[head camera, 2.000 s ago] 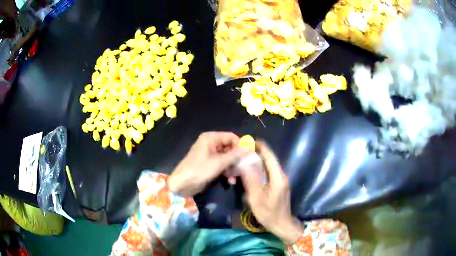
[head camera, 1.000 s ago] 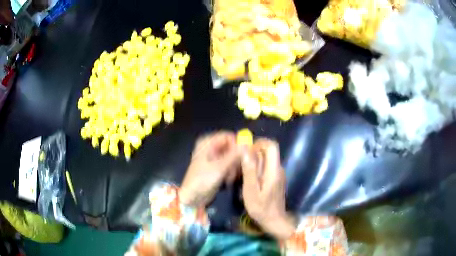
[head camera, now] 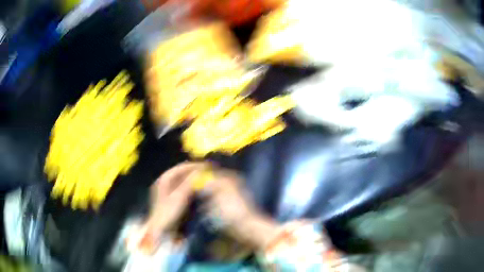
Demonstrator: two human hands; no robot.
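The view is strongly blurred. A small yellow piece point(head camera: 202, 178) is between the fingers of both hands, in front of the lap. My left hand point(head camera: 172, 192) is bent around its left side and my right hand point(head camera: 229, 201) touches its right side. The white fibre seen earlier at the right fingers cannot be made out. A heap of plump yellow pieces point(head camera: 95, 143) lies at left. Loose flat yellow pieces point(head camera: 231, 127) lie just beyond the hands, at the mouth of a clear bag of yellow pieces point(head camera: 191, 71).
White fibrefill point(head camera: 371, 74) lies in a large heap at upper right, beside a second batch of yellow pieces point(head camera: 278, 34). A red bundle point(head camera: 228, 9) is behind the bags. A crumpled clear bag point(head camera: 34, 226) and white slip point(head camera: 14, 220) are at the left edge.
The camera has swung, so the table's things sit further left and lower, and more shows at the right and back. Both hands stay together at the small yellow piece.
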